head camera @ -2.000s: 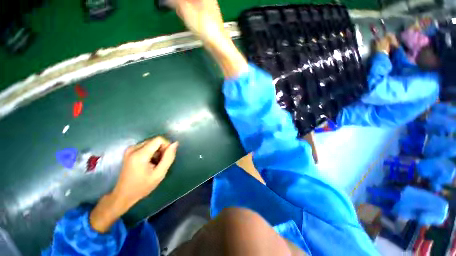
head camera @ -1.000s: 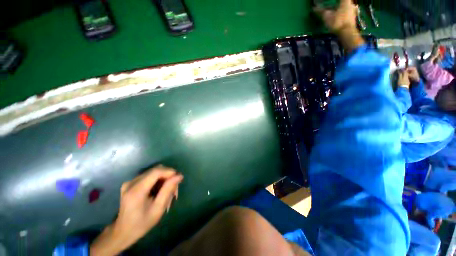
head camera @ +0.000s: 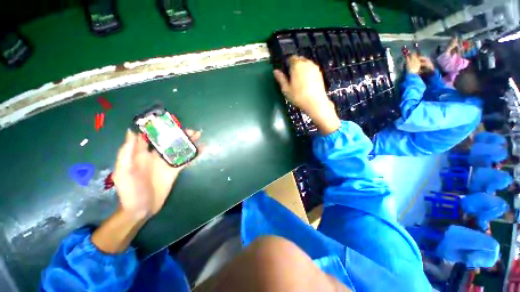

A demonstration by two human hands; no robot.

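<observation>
My left hand holds an open phone unit above the bench, its green and white circuit board facing up and red edges on its dark shell. My right hand is over the left part of the glossy black blister tray, fingers down at its pockets. Whether the fingers grip a housing there is hidden.
Dark phones lie on the green belt beyond the whitish rail. On the bench lie red strips, a blue triangular piece and dark red bits. Another person's sleeve is right of the tray.
A phone unit now lies in my left hand, which has opened flat and moved up. My right hand has come back from the belt to the tray's left part.
</observation>
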